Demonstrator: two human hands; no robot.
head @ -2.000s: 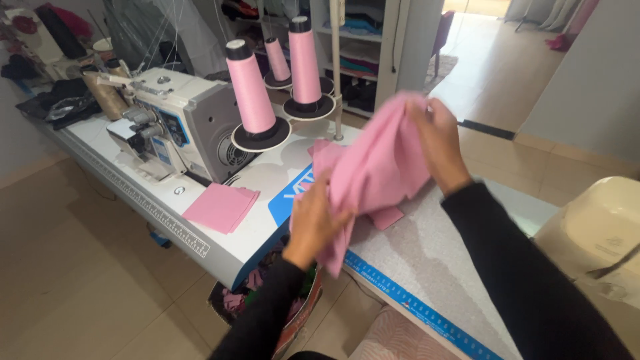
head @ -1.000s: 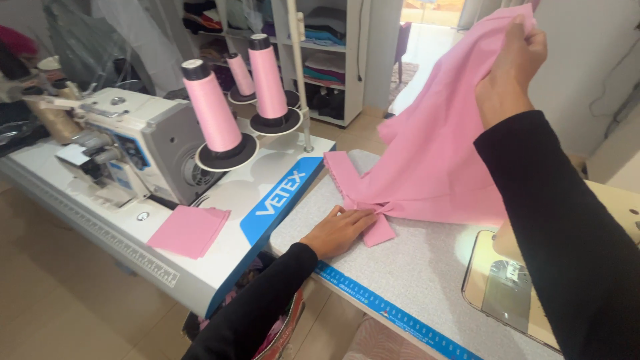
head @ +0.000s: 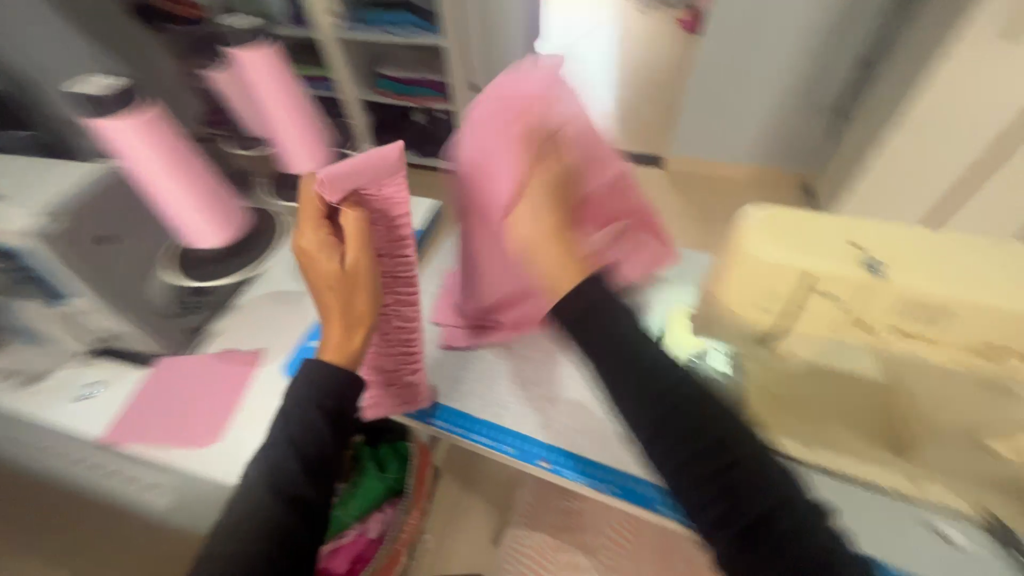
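My left hand pinches the top of a gathered pink fabric strip, which hangs down over the table edge. Blurred by motion, my right hand is at a larger piece of pink fabric held up over the grey work table; its fingers are partly lost in the blur. A flat square of pink fabric lies on the white sewing machine table at the left.
Pink thread cones stand behind the left sewing machine. A cream sewing machine is at the right. Below the table sits a bin of fabric scraps. A blue measuring tape runs along the table's front edge.
My left hand has risen from the table with the gathered strip. My right hand has come down and left from its raised place with the pink fabric. The view has shifted.
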